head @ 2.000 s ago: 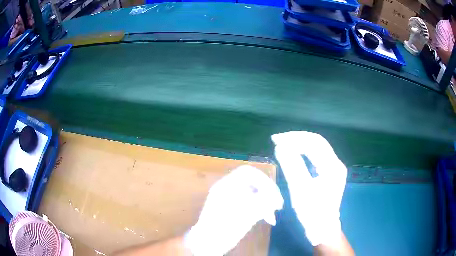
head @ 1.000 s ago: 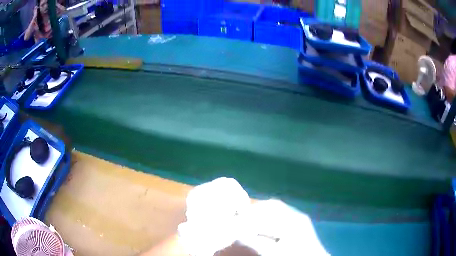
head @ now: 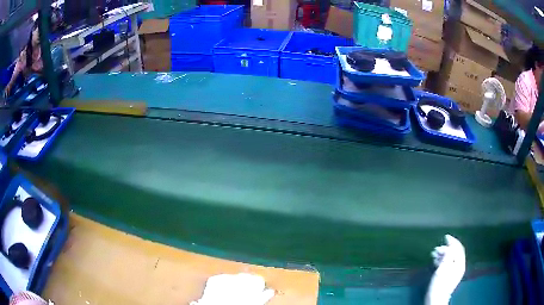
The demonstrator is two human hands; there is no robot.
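Note:
My left hand (head: 234, 291), in a white glove, is low over the tan work board (head: 149, 262), cut off by the bottom edge. Its fingers are too washed out to tell what they do. My right hand (head: 450, 265), also gloved in white, is at the lower right over the near edge of the green conveyor belt (head: 268, 184). Its fingers are curled and I cannot tell whether anything is in them. Black headphones (head: 31, 212) lie on a white liner in a blue tray (head: 51, 238) at the left.
More trays with headphones sit at the upper left (head: 39, 143). Stacked trays (head: 382, 74) and a single tray (head: 444, 134) stand beyond the belt. Blue trays (head: 525, 268) are at the right edge. Blue bins (head: 250, 56), cartons (head: 471, 71), a whitish fan (head: 490, 101) and people are behind.
The view has tilted up, showing more background. My hands, close together one second ago, are now apart, the right one far to the right. The pink fan is mostly out of view.

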